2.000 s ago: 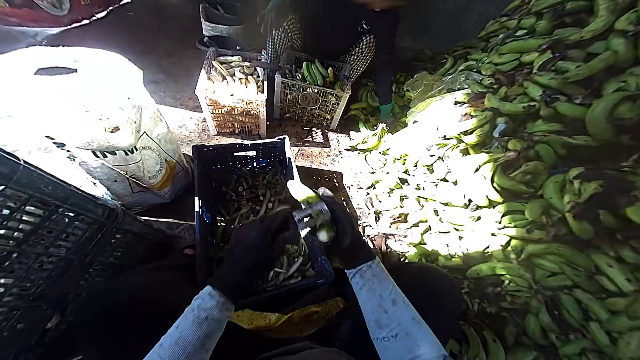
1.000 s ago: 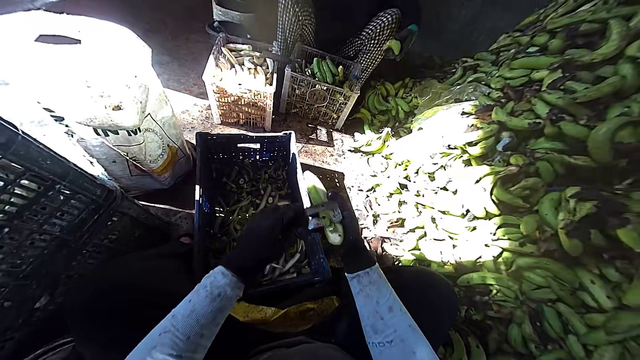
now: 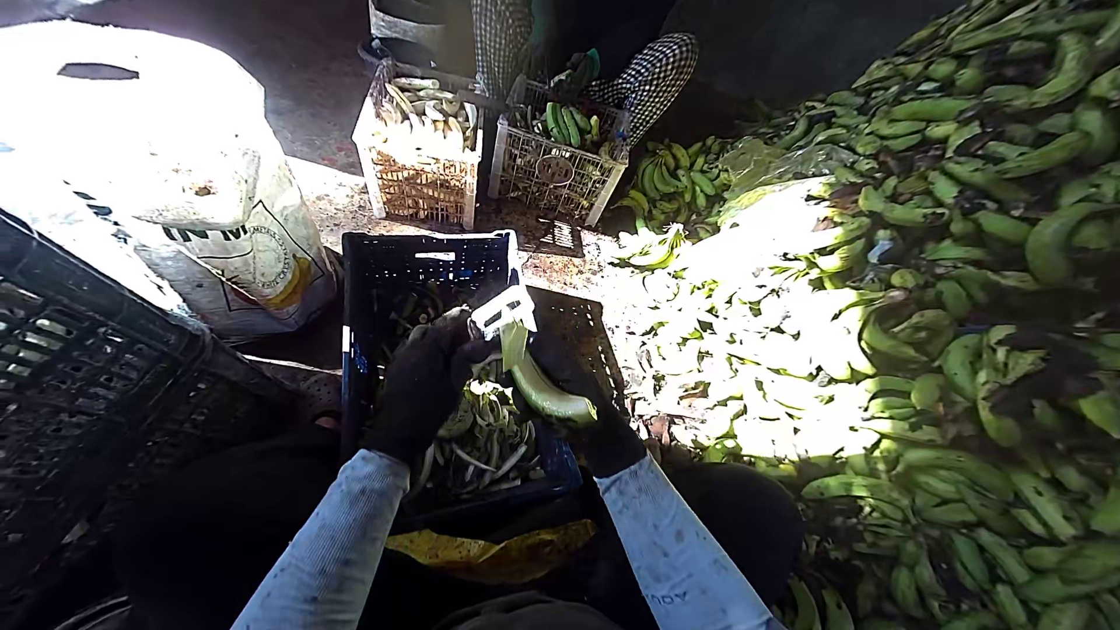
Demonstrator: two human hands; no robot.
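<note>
My left hand [image 3: 429, 376], in a dark glove, grips a white peeler [image 3: 505, 311] by its near side, above a dark plastic crate [image 3: 352, 367]. In my right hand [image 3: 586, 411], also dark-gloved, is a partly peeled green plantain [image 3: 547, 389]. Its upper end touches or lies just under the peeler; the pale lower end points right. Strips of peel [image 3: 486, 446] lie in the crate below both hands. The fingers of my right hand are partly hidden behind the plantain.
A large heap of green plantains [image 3: 945, 472] fills the right side. Ahead, peeled plantains fill a light crate [image 3: 420, 188]; another crate [image 3: 556, 175] holds green ones beside a person's checkered trousers [image 3: 652, 79]. On the left are a white sack [image 3: 210, 201] and a black crate [image 3: 87, 376].
The plantain was upright between my hands; now it slants down to the right, with the peeler at its upper end. The other person's hand near the plantains no longer shows at the right.
</note>
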